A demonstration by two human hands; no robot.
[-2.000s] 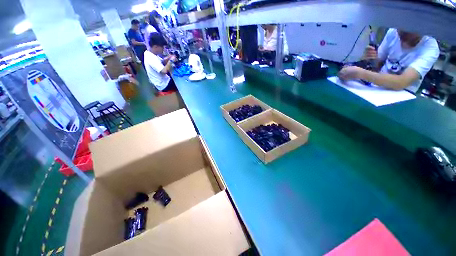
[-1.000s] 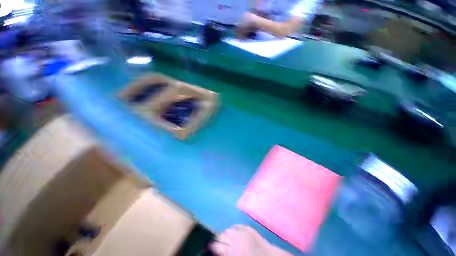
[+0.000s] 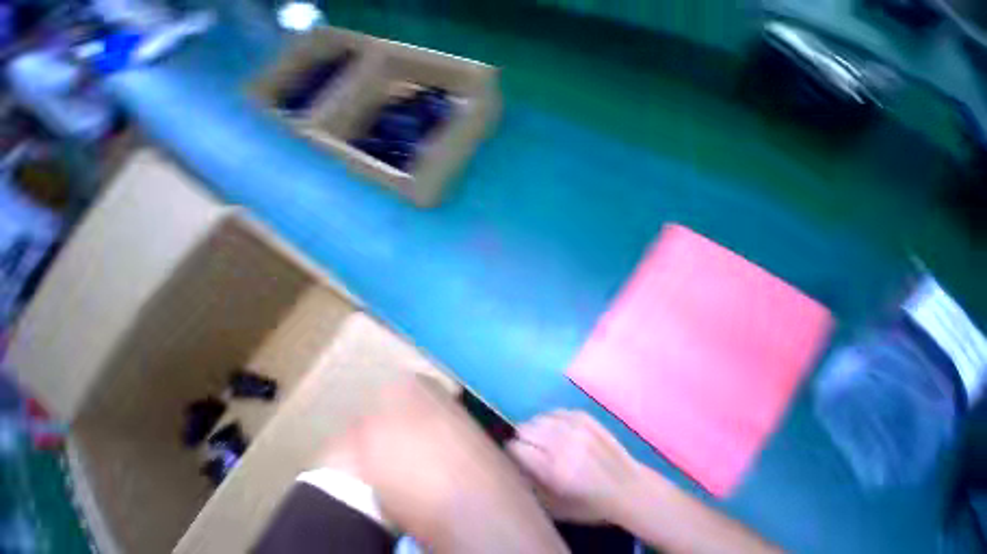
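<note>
My right hand (image 3: 568, 457) is at the bench's front edge, blurred, fingers bent beside a dark gap or dark thing; whether it holds anything cannot be told. My left forearm crosses over the box flap, out of a dark sleeve with a white cuff; the left hand itself does not show. The large open cardboard box (image 3: 152, 243) stands beside the bench. Several small black plastic parts (image 3: 253, 385) lie inside it. The flat pink-red foam mat (image 3: 703, 352) lies on the green bench, beyond and right of my right hand.
A divided carton tray (image 3: 438, 179) holds piles of black parts (image 3: 406, 128) on the far left of the bench. A crinkled clear plastic bag (image 3: 887, 411) with a white label lies right of the mat. A dark shiny unit (image 3: 817, 67) is at the back right.
The view has swung right and down. The mat and bag have come into view, and the other workers at the far bench have left it. My right hand and left forearm have entered from below.
</note>
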